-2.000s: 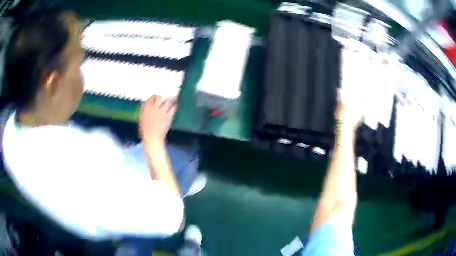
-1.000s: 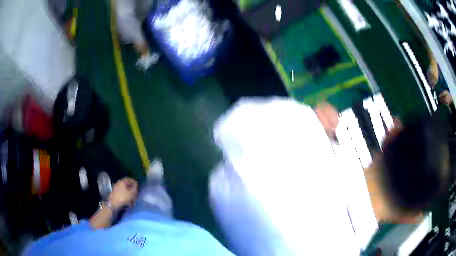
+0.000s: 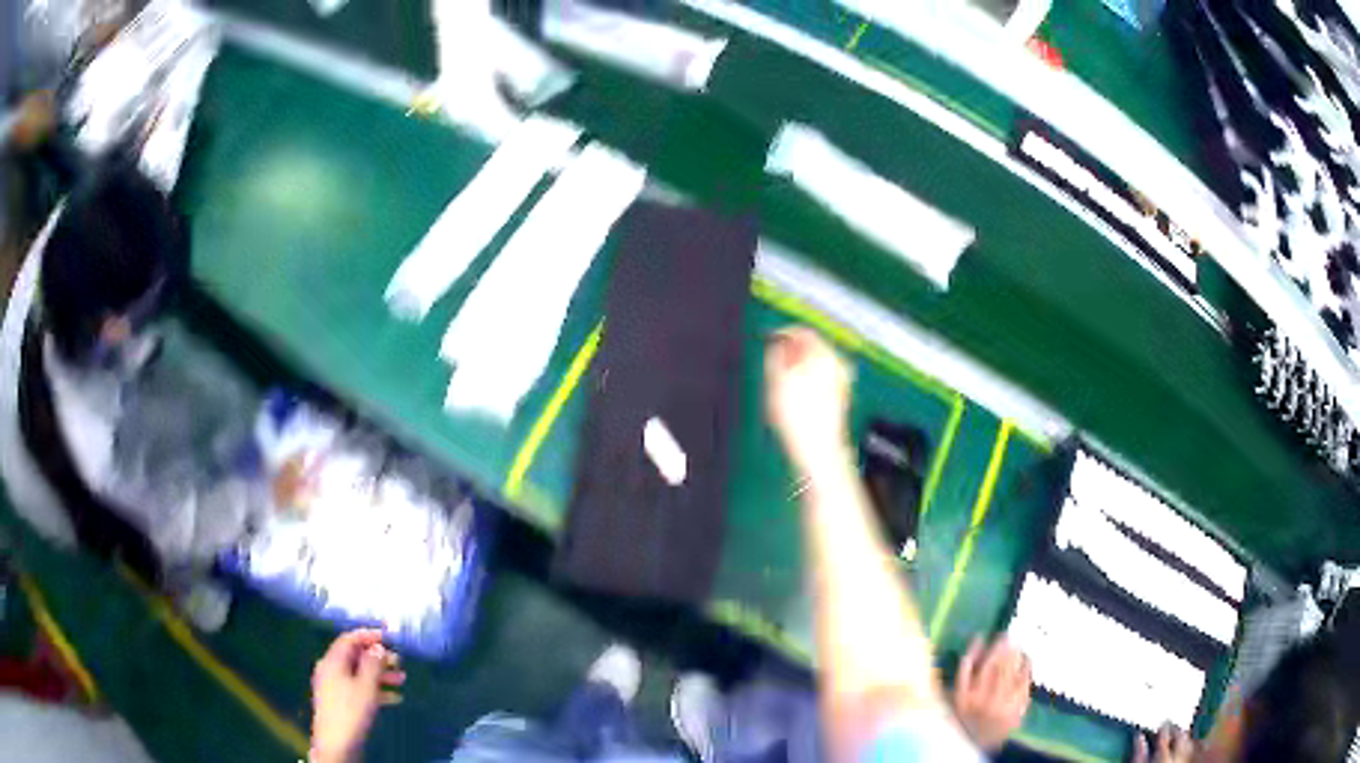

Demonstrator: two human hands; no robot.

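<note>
A plain black tray [image 3: 656, 343] lies lengthwise on the green bench in front of me. One small white part [image 3: 665, 452] lies on its lower half. My right hand [image 3: 810, 391] is over the bench just right of the tray, my forearm stretched forward. It is blurred, and I see nothing clearly in it. My left hand [image 3: 351, 683] is low at the left, off the bench's near edge, its fingers bent; whether it pinches something small is not clear. Long white translucent sleeves [image 3: 545, 283] lie left of the tray, another beside them.
A black slab, perhaps a phone [image 3: 895, 480], lies right of my forearm. At right, a neighbour's hand [image 3: 992, 693] is beside a black tray with white rows [image 3: 1111, 596]. A blue bin [image 3: 463, 589] with crumpled plastic stands below at left, a person behind it. A white strip [image 3: 873, 206] lies behind.
The view has swung from the floor and the neighbour back to the bench. My right hand is now in view over the bench; my left hand remains low at the left.
</note>
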